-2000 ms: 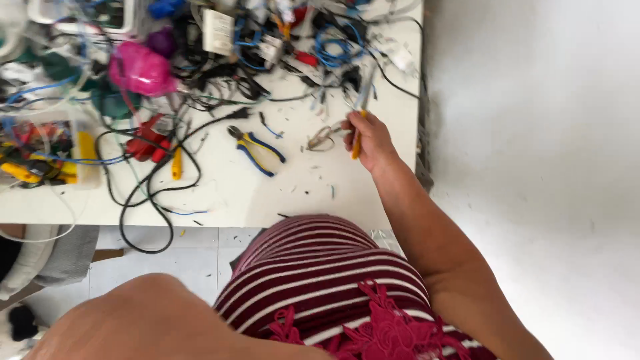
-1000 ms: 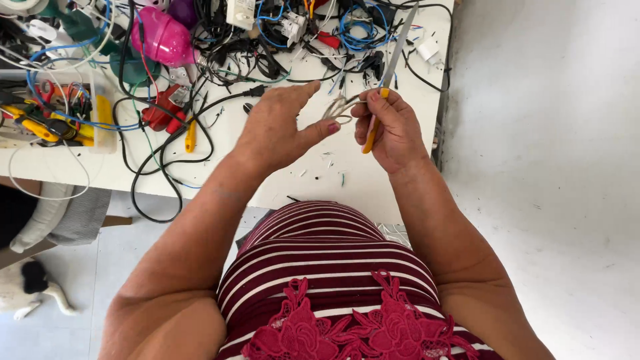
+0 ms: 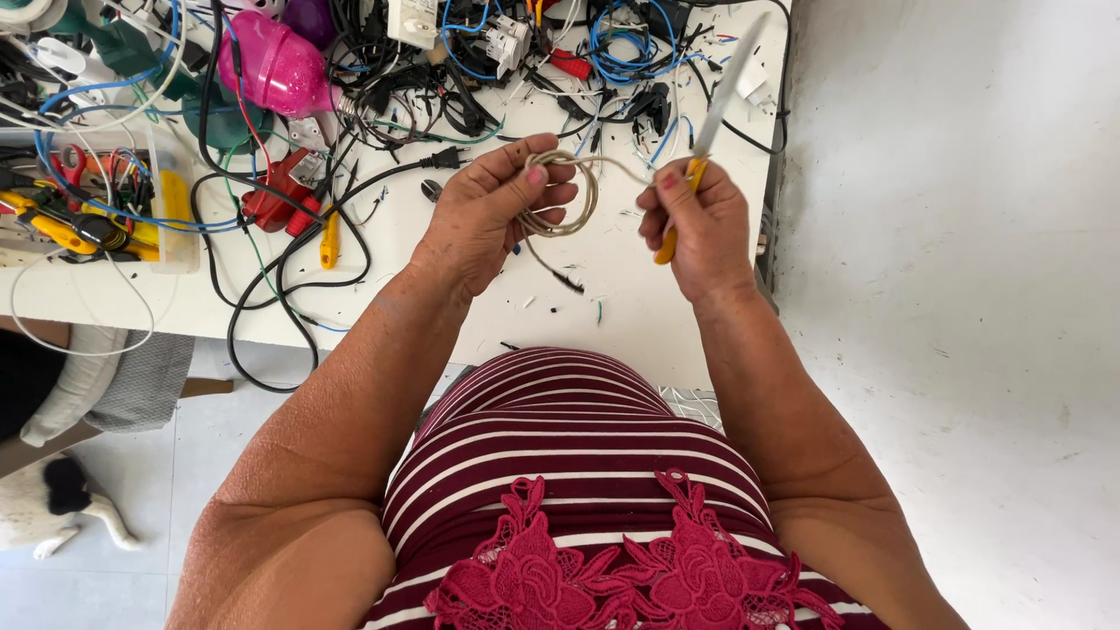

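My left hand (image 3: 494,206) pinches a small coil of beige cable (image 3: 584,219) between thumb and fingers, above the white table. One dark cable end dangles below the coil. A strand runs from the coil to my right hand (image 3: 696,223), which also grips the yellow handle of a knife (image 3: 728,87), its long blade pointing up and away. Partly behind my left hand, the head of a pair of cutting pliers (image 3: 430,190) shows on the table. A black power plug (image 3: 446,158) lies just beyond that hand.
Tangled cables and plugs cover the table's far side, with a blue cable coil (image 3: 626,52) and a pink plastic bulb-shaped thing (image 3: 276,66). A clear bin (image 3: 179,210) of tools stands left, near a yellow-handled tool (image 3: 330,241). A black-and-white animal (image 3: 66,499) lies on the floor.
My left hand, out of sight at first, has come in and taken hold of the cable coil. The coil was by my right hand before. The knife stays in my right hand.
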